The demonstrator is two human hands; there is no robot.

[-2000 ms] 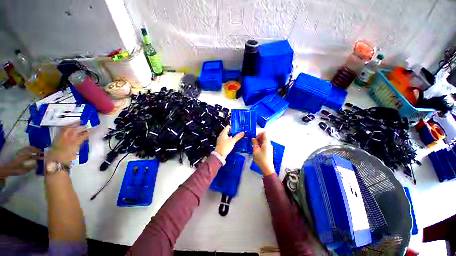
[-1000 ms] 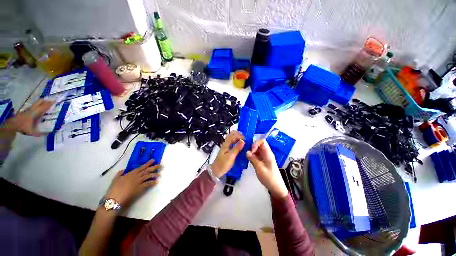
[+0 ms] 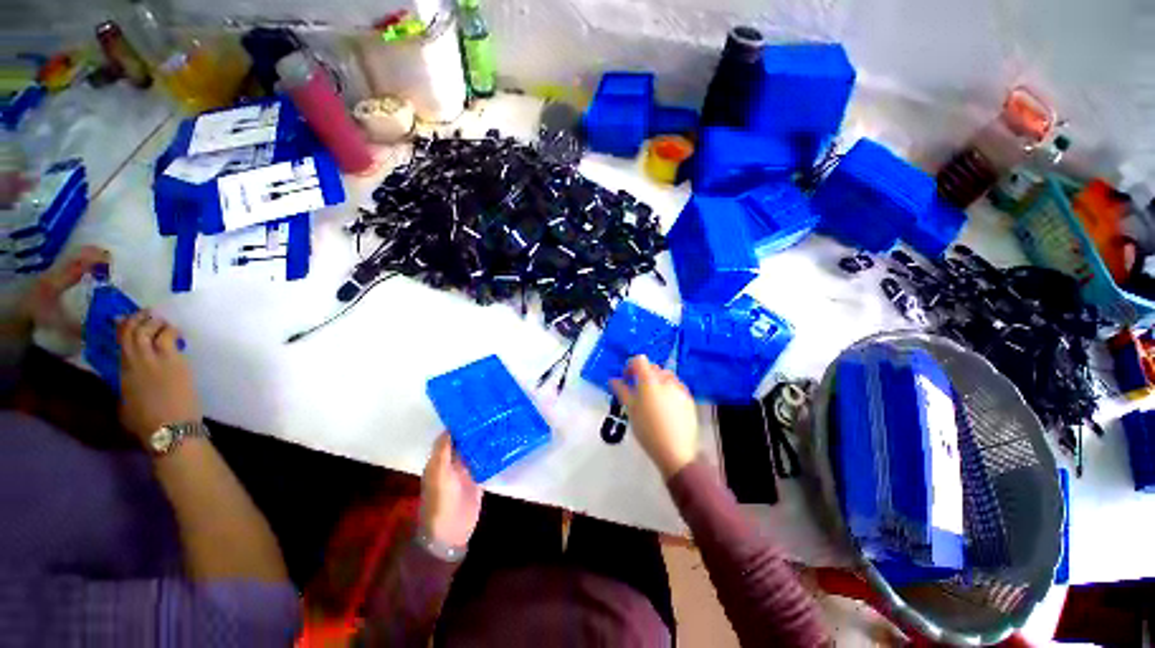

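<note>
My left hand [image 3: 450, 496] grips a blue blister tray [image 3: 489, 418] by its lower edge, near the table's front edge. My right hand [image 3: 661, 411] is at the lower edge of another blue tray [image 3: 632, 342] on the table, fingertips against it; whether it grips the tray is unclear. A black cable bundle [image 3: 614, 423] lies just below that tray. More blue trays [image 3: 731, 346] lie to its right. The heap of black USB cables [image 3: 507, 228] lies behind my hands.
A round mesh basket [image 3: 1040, 506] holding packs stands at right, beside a smartphone [image 3: 746, 452]. Blue tray stacks [image 3: 874, 196] and a second cable pile [image 3: 1013, 317] are behind. At left, another person's hands hold a blue tray [image 3: 107, 332]; card sleeves [image 3: 271, 193] lie beyond.
My hands have moved apart; my left hand has gone left and down with a tray. The other person has taken up the tray from the table and moved left. The view has shifted.
</note>
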